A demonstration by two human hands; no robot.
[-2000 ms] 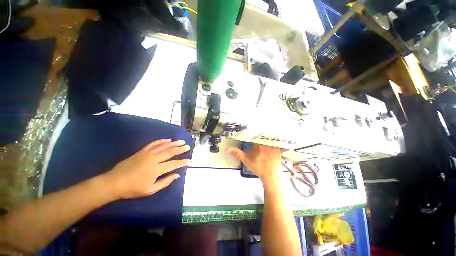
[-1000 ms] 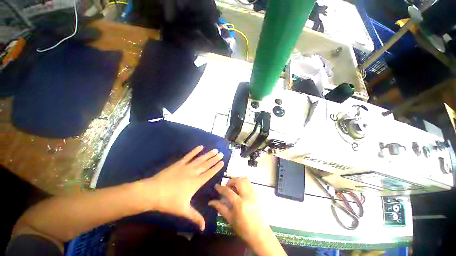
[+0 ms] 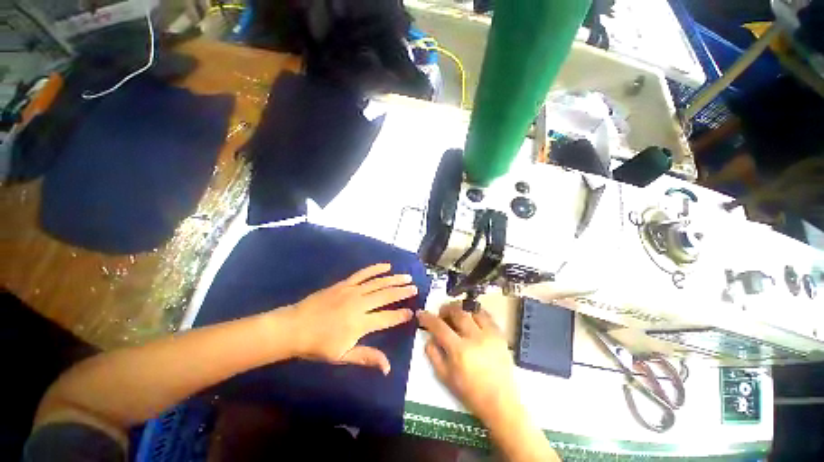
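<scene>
A large navy fabric panel [image 3: 298,262] lies on the white table, its right edge beside the needle area [image 3: 465,293]. My left hand [image 3: 352,316] lies flat on the panel with fingers spread, near its right edge. My right hand [image 3: 465,347] rests just right of that edge, fingertips bent down close to the presser foot; whether they pinch the fabric edge I cannot tell. The white sewing machine head [image 3: 614,244] reaches to the right. A dark smartphone [image 3: 545,338] lies right of my right hand.
Scissors [image 3: 655,388] with reddish handles lie right of the phone. A green tube [image 3: 524,81] stands above the machine head. A dark cut piece [image 3: 307,149] lies behind the panel, another navy piece [image 3: 135,171] on the brown side table [image 3: 181,275]. A green measuring strip [image 3: 452,426] edges the table.
My right hand has moved from over the phone to the fabric edge, then up near the presser foot. My left hand remains on the panel. The view has shifted.
</scene>
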